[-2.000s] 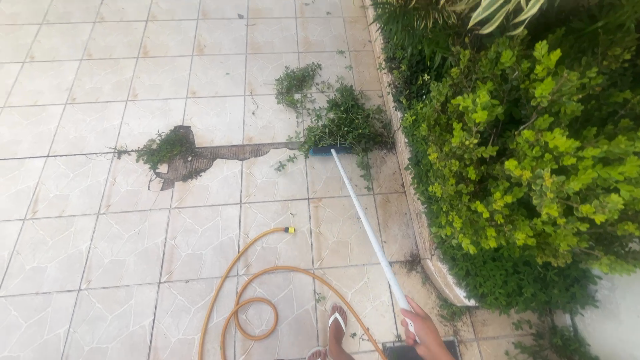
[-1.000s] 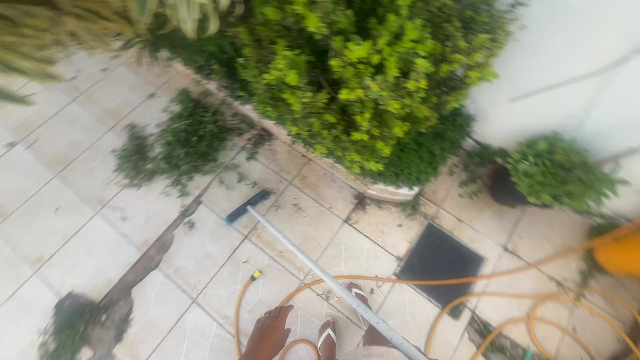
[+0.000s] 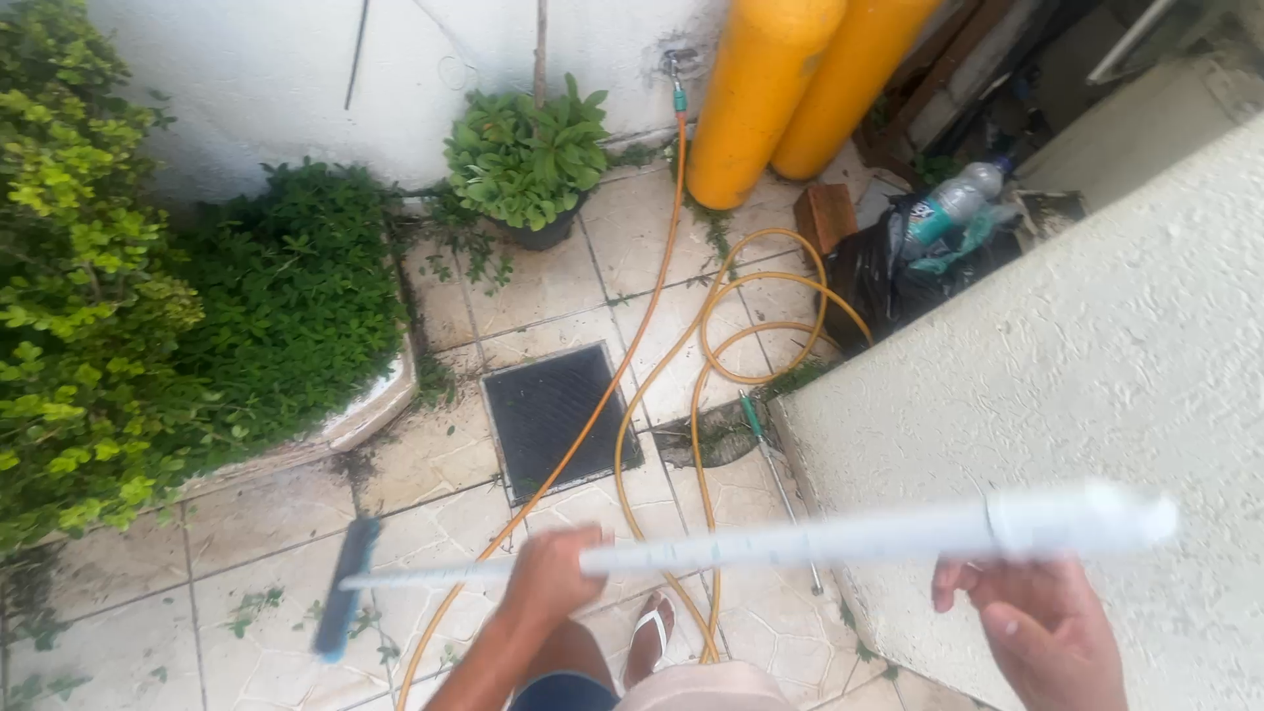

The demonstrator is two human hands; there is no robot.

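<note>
My left hand (image 3: 561, 573) is closed around the pale pole of a push broom (image 3: 770, 541), about the middle of its length. The pole lies nearly level across the view, its thick white end at the right. The broom's blue-grey head (image 3: 347, 590) hangs at the lower left, over the tiles. Just below the thick end, my right hand (image 3: 1037, 617) has its fingers spread and partly curled, with its palm showing; whether it touches the pole is unclear. An orange garden hose (image 3: 647, 321) runs from a wall tap past my left hand.
A planter with a low wall (image 3: 380, 400) is at left. A potted plant (image 3: 533, 163), yellow cylinders (image 3: 755, 99), a brick (image 3: 828, 217) and a black bag (image 3: 874, 262) with plastic bottles stand farther back. A dark floor cover (image 3: 553, 420) and a thin metal rod (image 3: 785, 484) lie near a textured wall (image 3: 1037, 395).
The view has swung far to the right, towards the tap and cylinders. The broom has left the pile of cut greenery seen earlier, and its pole is now raised across the view.
</note>
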